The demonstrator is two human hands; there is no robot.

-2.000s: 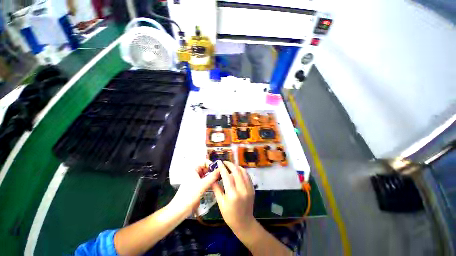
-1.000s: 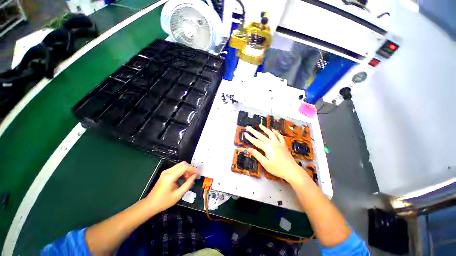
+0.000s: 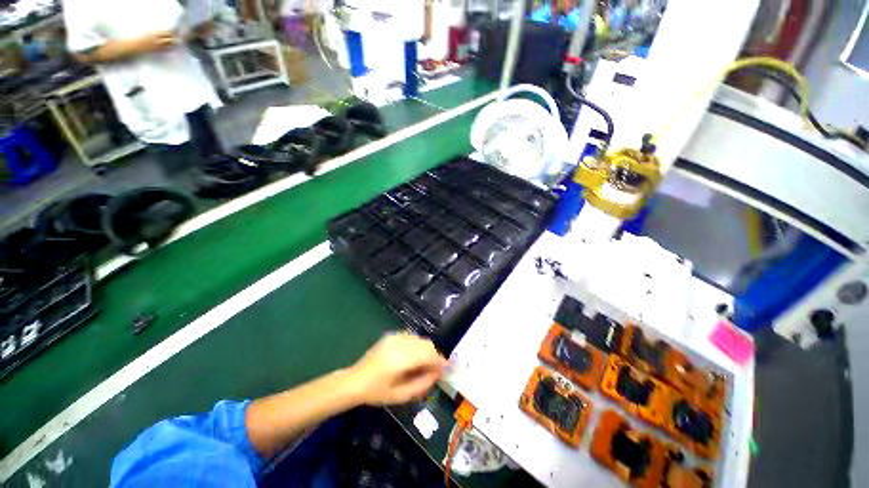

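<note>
Orange fixture nests (image 3: 619, 446) stand in rows on the white machine base (image 3: 505, 410) at the lower right. Dark parts sit in several nests, including the front left nest (image 3: 556, 408). My left hand (image 3: 405, 370) is just left of the machine base's front corner, clear of the nests. It is blurred, with the fingers curled and fingertips close together; whether a small thing is between them cannot be told. My right hand is out of the picture.
Stacked black blister trays (image 3: 448, 238) lie left of the machine, with a white fan (image 3: 519, 138) behind. A brass-yellow dispensing head (image 3: 619, 181) hangs over the base's back. Black straps (image 3: 148, 217) line the green conveyor. A person in white (image 3: 143, 67) stands beyond.
The view has swung left. My right hand has left the nests and the picture. My left hand remains near the base's front left corner, its fingers now blurred.
</note>
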